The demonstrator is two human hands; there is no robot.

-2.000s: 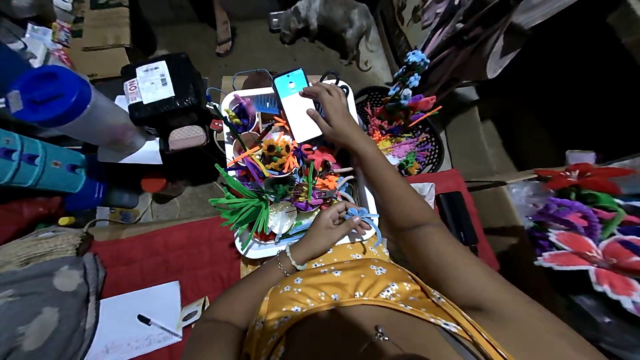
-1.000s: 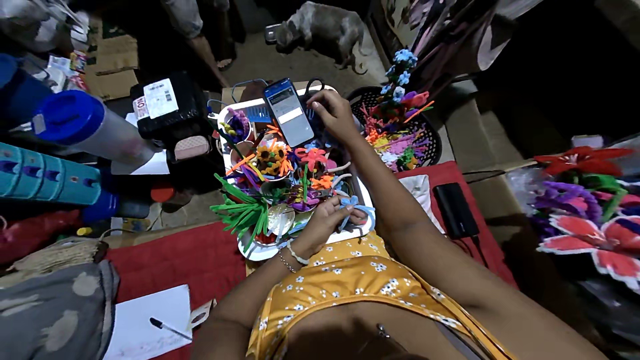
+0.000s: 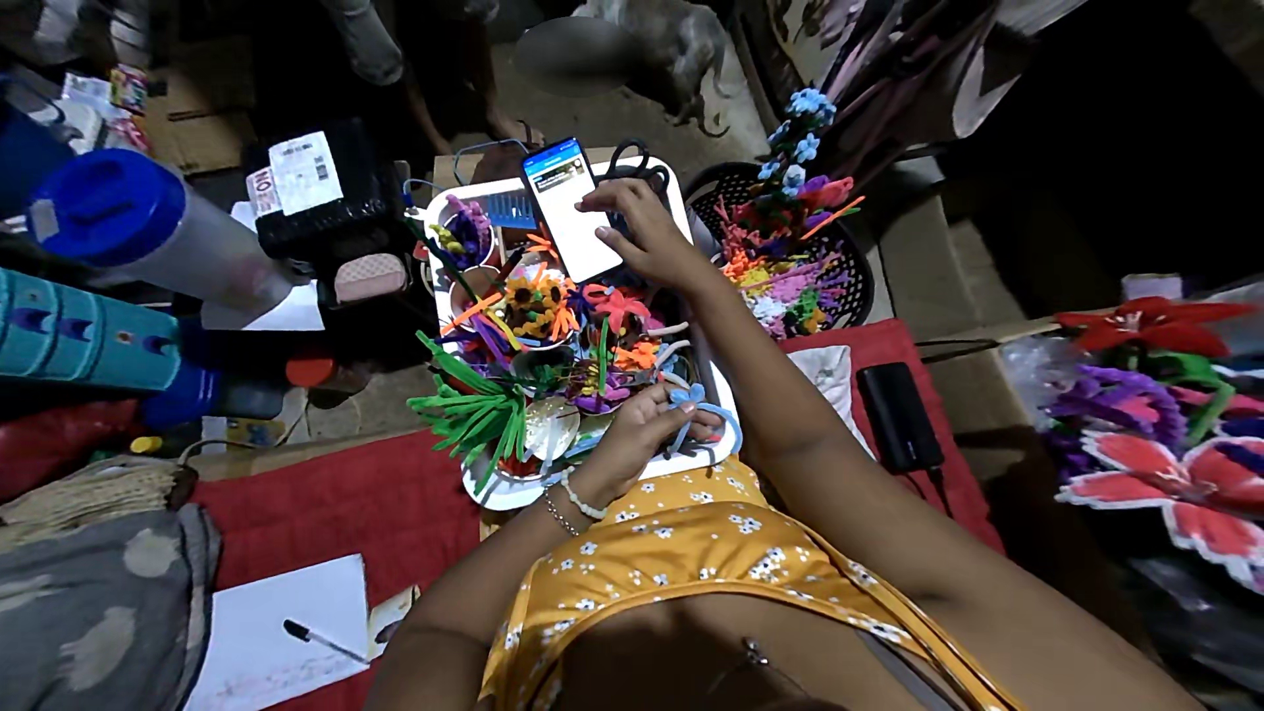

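Observation:
My left hand (image 3: 647,434) holds a light blue pipe-cleaner flower (image 3: 687,397) with bent blue stems over the near right part of a white plastic tray (image 3: 504,492). My right hand (image 3: 647,232) is at the right edge of a smartphone (image 3: 573,212) with a lit screen, its fingers spread and a fingertip at the glass. The phone leans at the far side of the tray. Between the hands stand cups of coloured pipe cleaners and small flowers, orange, red and purple. A bundle of green pipe cleaners (image 3: 479,410) fans out at the tray's left.
Right of the tray is a black basket (image 3: 859,286) of pipe-cleaner pieces; a black power bank (image 3: 900,417) lies on red cloth (image 3: 346,504). At left are a blue-lidded jug (image 3: 197,232), a black wrapped parcel (image 3: 326,217), paper (image 3: 281,632) and a pen (image 3: 324,640). Beyond, an animal and a person's legs.
My right hand has moved from over the phone screen to its right edge, then back onto the glass. The phone's screen display has changed. My left hand stays low over the tray with the blue flower.

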